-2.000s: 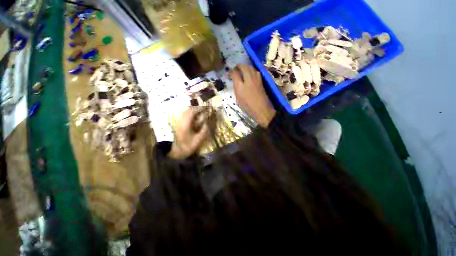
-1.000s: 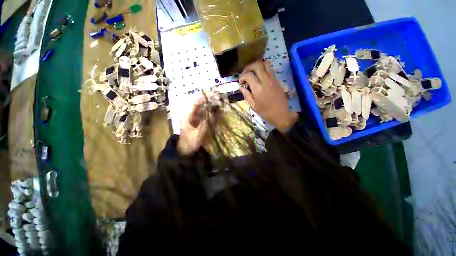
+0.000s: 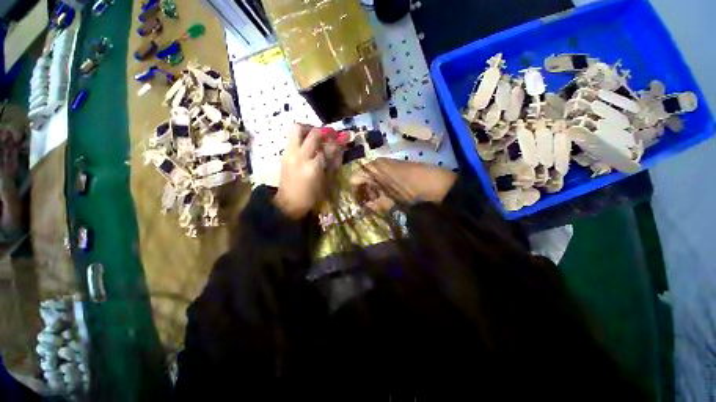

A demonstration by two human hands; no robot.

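My left hand (image 3: 301,171) is at the left of the white dotted work plate (image 3: 267,153), its fingertips at a pink-red item (image 3: 333,135); whether it grips this item is unclear. Black pads (image 3: 374,139) lie in a row just right of it. My right hand (image 3: 392,185) is nearer my body, over the shiny yellow sheet (image 3: 345,235), fingers curled and partly behind hair strands; I cannot tell if it holds anything. One beige housing (image 3: 416,133) lies on the plate beyond my right hand.
A taped carton (image 3: 326,43) stands beyond my hands. A blue bin (image 3: 441,71) at the right holds many beige housings. Another heap of beige housings (image 3: 200,149) lies on brown board at the left. Further left are blue cylinders (image 3: 147,74), a green belt (image 3: 110,212) and white housings (image 3: 61,345).
My right hand has moved back toward my body from the row of pads. The pink-red item now shows at my left fingertips. A beige housing now shows at the plate's right.
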